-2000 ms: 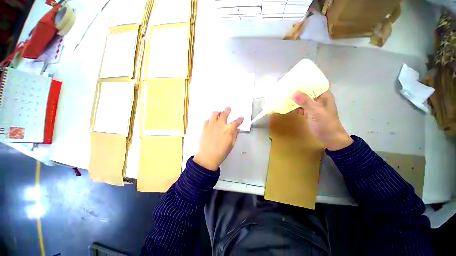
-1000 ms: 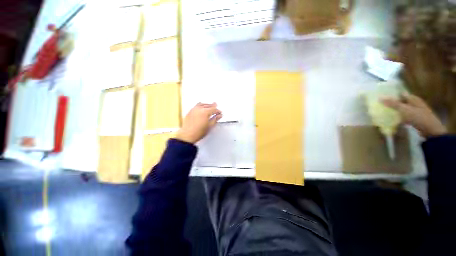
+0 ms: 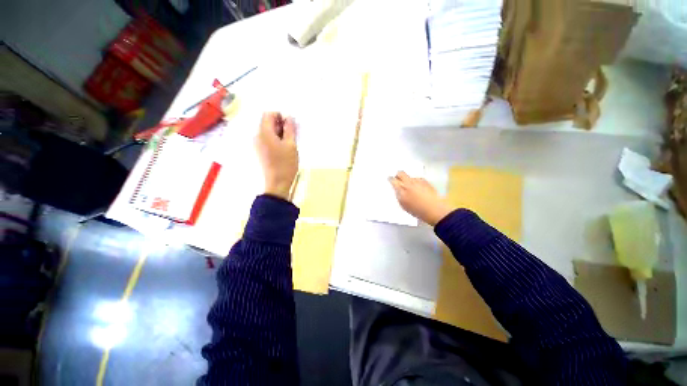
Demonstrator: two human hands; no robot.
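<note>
My left hand is over the left part of the table, above the columns of glued pieces, with its fingers curled; whether it holds anything is unclear. My right hand is at a white pad on the grey mat, fingertips over the pad and partly spread, with nothing seen in them. A tan kraft cover lies flat to the right, partly under my right forearm. The glue bottle lies at far right, its nozzle over the scrap cardboard. Glued pieces show tan halves beside my left forearm.
White stacks and a kraft-wrapped stack stand at the back. A crumpled paper lies right. A spiral calendar and a red tool are at left. The table's front edge runs before my lap.
The bottle went from my right hand onto the scrap cardboard. My right hand moved left to the white pad. My left hand left the pad and moved over the glued pieces. The view turned left.
</note>
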